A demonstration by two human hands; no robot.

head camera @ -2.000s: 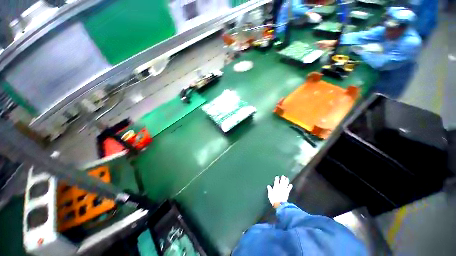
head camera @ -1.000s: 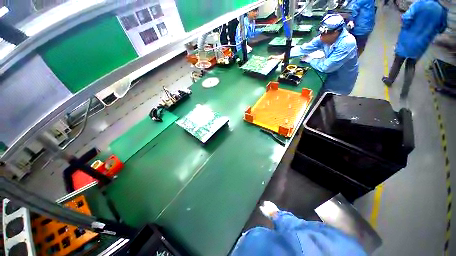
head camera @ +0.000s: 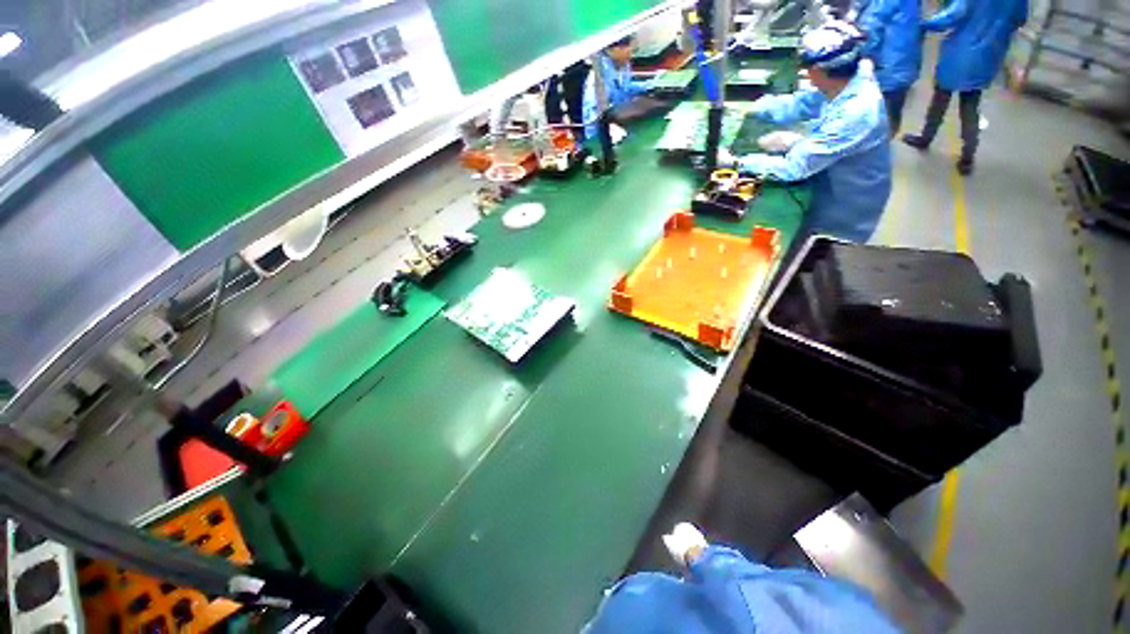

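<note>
My right hand (head camera: 684, 541), in a white glove below a blue sleeve, is small at the bottom centre, beside the bench's near edge. Its fingers are too small to make out. My left hand is not in view. A circuit board (head camera: 512, 315) with a green and silvery face lies on the green-matted bench (head camera: 496, 471). An orange perforated tray (head camera: 696, 280) with raised corner blocks lies to its right.
Black crates (head camera: 886, 372) stand right of the bench. A metal plate (head camera: 867, 557) is at the lower right. An orange pallet cover (head camera: 174, 570) and white fan housing (head camera: 43, 576) are lower left. A person (head camera: 843, 149) in blue works at the bench's far end.
Since two seconds ago the view has swung rightward, and my right hand shows smaller and lower. The spread fingers seen then no longer show clearly. Board and tray still lie on the bench.
</note>
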